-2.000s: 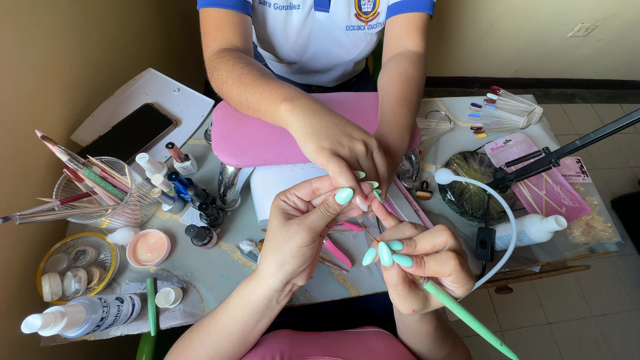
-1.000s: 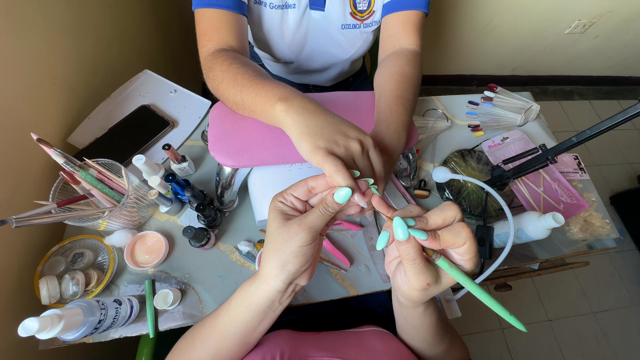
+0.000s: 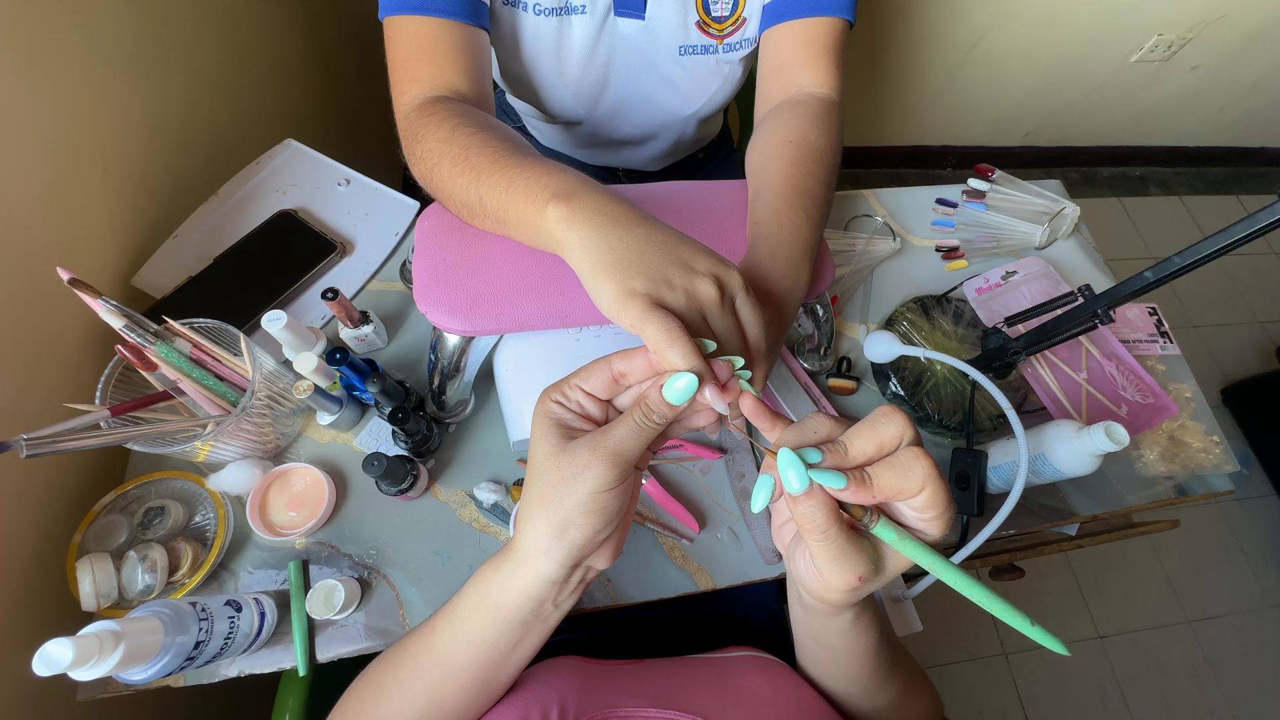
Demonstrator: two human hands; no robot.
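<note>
My left hand (image 3: 610, 440) holds a finger of the person across the table, near a pale pink nail (image 3: 716, 399). In my right hand (image 3: 860, 490) is a thin brush with a green handle (image 3: 965, 580), its fine tip close to that nail. The other person's hands (image 3: 680, 285) meet mine over the front of a pink padded armrest (image 3: 490, 265). Below the joined hands lie a pink-handled tool (image 3: 670, 502) and a long grey nail file (image 3: 748, 490), partly covered by my hands.
Polish bottles (image 3: 395, 472), a cup of brushes (image 3: 200, 390), a pink pot (image 3: 290, 500) and a spray bottle (image 3: 190, 635) stand at left. At right are a lamp arm (image 3: 1150, 285), a white flexible tube (image 3: 1015, 440), a white bottle (image 3: 1060, 452) and nail swatches (image 3: 1010, 215).
The green handle in my right hand first swung toward level, then tilted down again slightly. My left hand keeps hold of the other person's finger.
</note>
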